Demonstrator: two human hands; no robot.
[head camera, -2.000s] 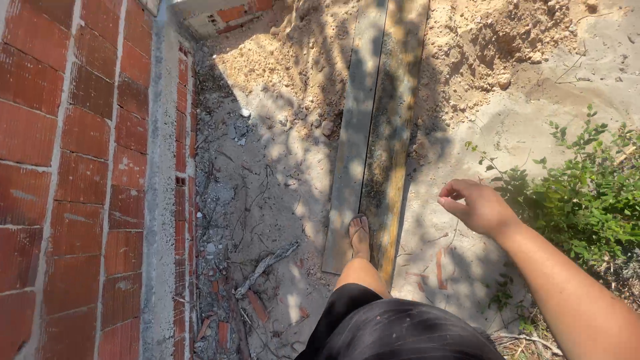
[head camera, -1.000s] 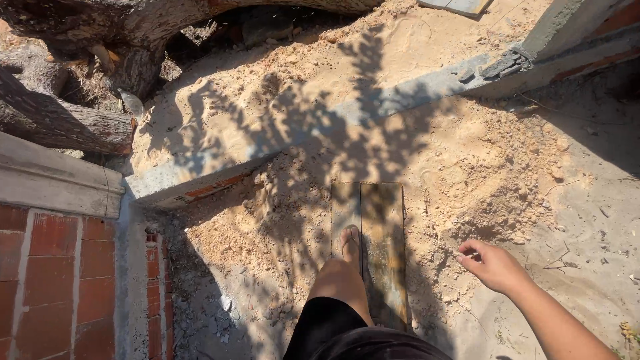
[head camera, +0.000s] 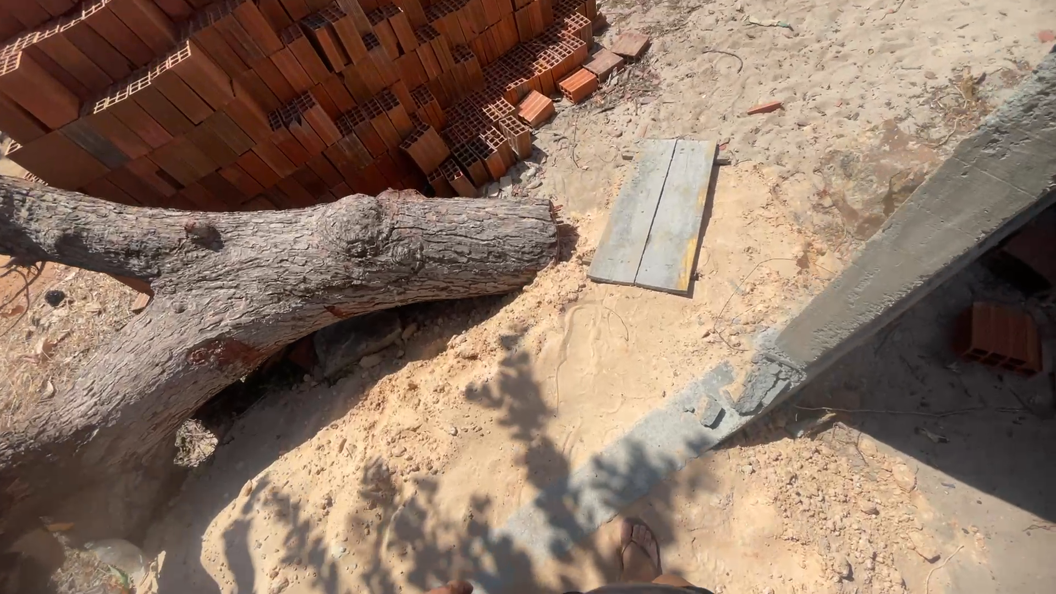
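Neither my left hand nor my right hand can be made out. A small bit of skin shows at the bottom edge, left of centre; whether it is a finger or a toe I cannot tell. My foot in a flip-flop (head camera: 639, 546) is at the lower edge of a low concrete beam (head camera: 623, 478), which crosses the sandy ground. Farther ahead, a panel of two grey wooden boards (head camera: 656, 216) lies side by side on the sand, with yellowish colour along its right edge.
A thick tree trunk (head camera: 396, 247) lies across the left side. Behind it are stacked hollow clay bricks (head camera: 272, 124), with several loose ones beside the pile. A concrete column (head camera: 924, 214) slants at right, a hollow brick (head camera: 998, 338) in its shade. Broken mortar (head camera: 763, 381) sits at its foot.
The view has moved forward, past the long planks underfoot, to the beam and brick stack. My right hand, seen at right in both earlier frames, has left the view.
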